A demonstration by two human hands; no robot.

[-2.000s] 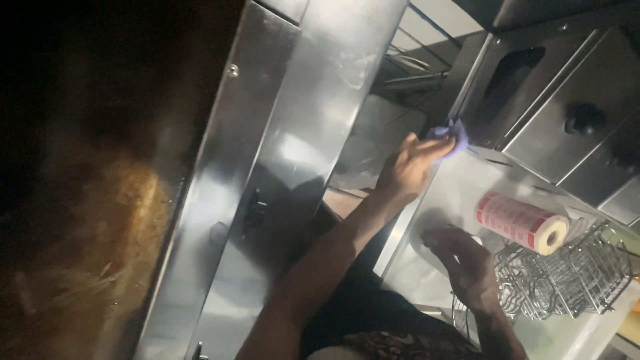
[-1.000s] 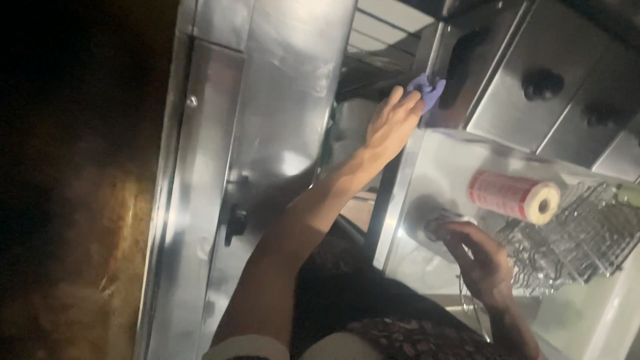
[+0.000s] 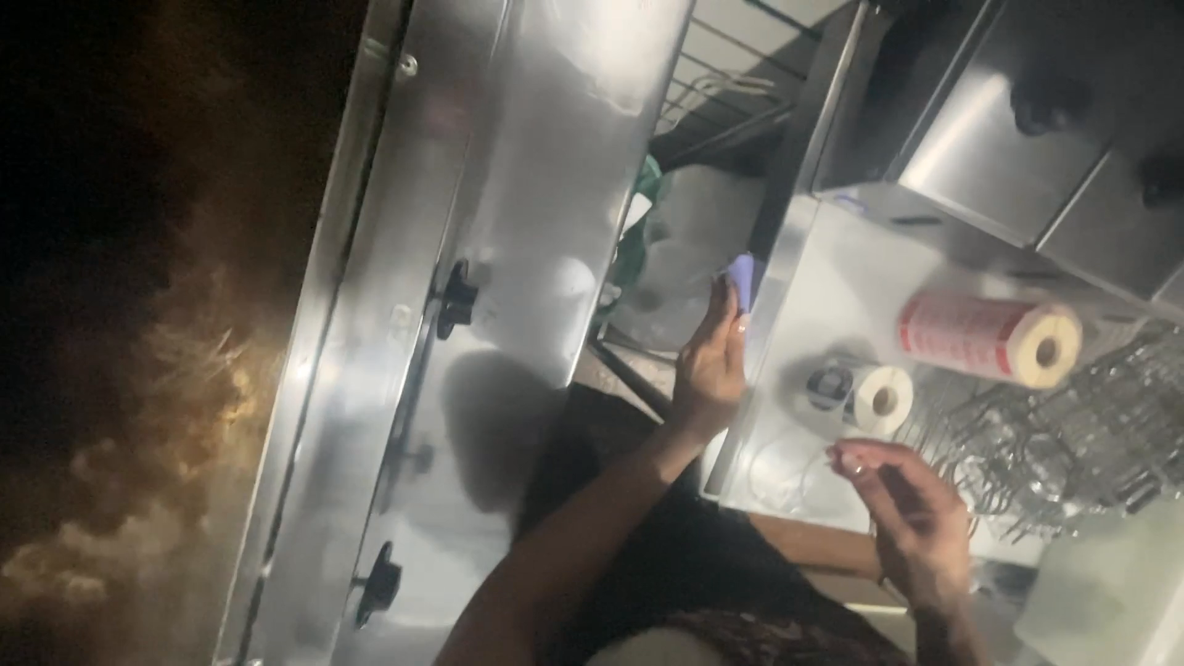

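Note:
A crumpled purple cloth [image 3: 743, 280] is pinched between the fingers of my left hand [image 3: 712, 370], at the steel front edge [image 3: 775, 287] of a white counter. My right hand [image 3: 911, 509] is over the counter's near part, fingers loosely bent, with nothing visible in it. Just beyond its fingertips lies a small white label roll [image 3: 879, 400] with a dark printed part. Farther back, a larger red-and-white roll [image 3: 985, 338] lies on its side.
Wire racks or metal wirework [image 3: 1064, 435] lie right of the rolls. Steel units with black knobs [image 3: 1050, 97] stand behind the counter. A large stainless-steel appliance [image 3: 555, 185] with black knobs [image 3: 458, 301] fills the left-centre. Wire shelving [image 3: 731, 79] shows in the gap between.
My left hand has moved with the purple cloth along the counter's steel edge, away from the knobbed units. My right hand has come away from the small roll, which now shows more fully.

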